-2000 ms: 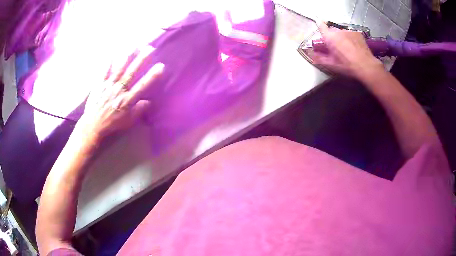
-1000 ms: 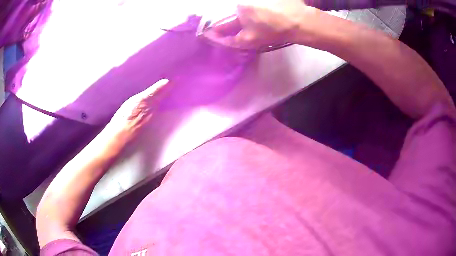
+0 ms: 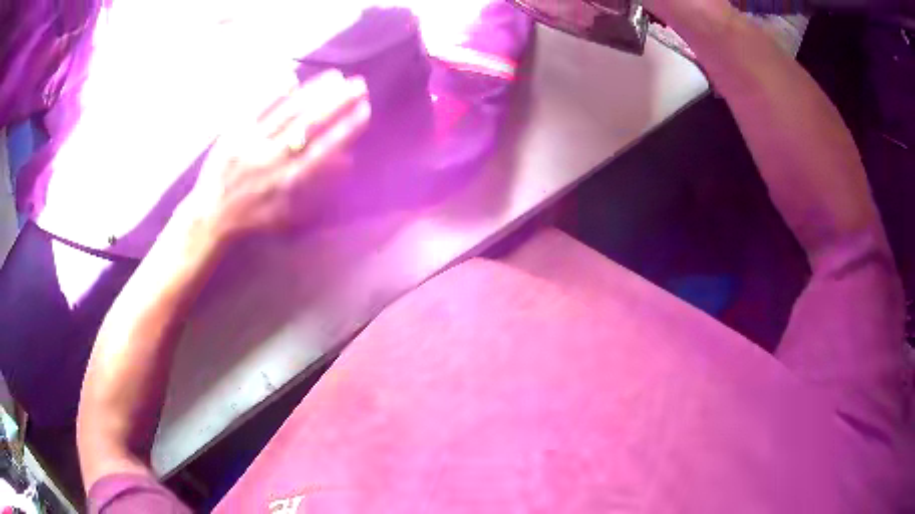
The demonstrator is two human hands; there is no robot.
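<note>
A purple-looking garment [image 3: 401, 141], washed white by glare at the upper left, lies on the pale ironing table [image 3: 592, 110]. It shows a white and red stripe trim [image 3: 477, 62] and a reddish emblem [image 3: 451, 115]. My left hand [image 3: 291, 151] lies flat on the garment, blurred, fingers towards the stripes, holding nothing. The iron [image 3: 592, 18] is at the top edge, partly cut off, right of the garment and apart from it. My right hand [image 3: 687, 8] is at the iron's right end, mostly cut off by the top edge; its fingers are hidden.
The table's straight near edge runs diagonally in front of my body. A blue object [image 3: 702, 293] shows in the dark space below the table at right. More purple cloth [image 3: 45, 50] hangs at the upper left. A pale gridded area shows at the upper right, partly behind my right arm.
My right hand and the iron have moved off the garment, up and to the right. The stripes are uncovered again. My left hand has moved up across the garment from its place one second ago.
</note>
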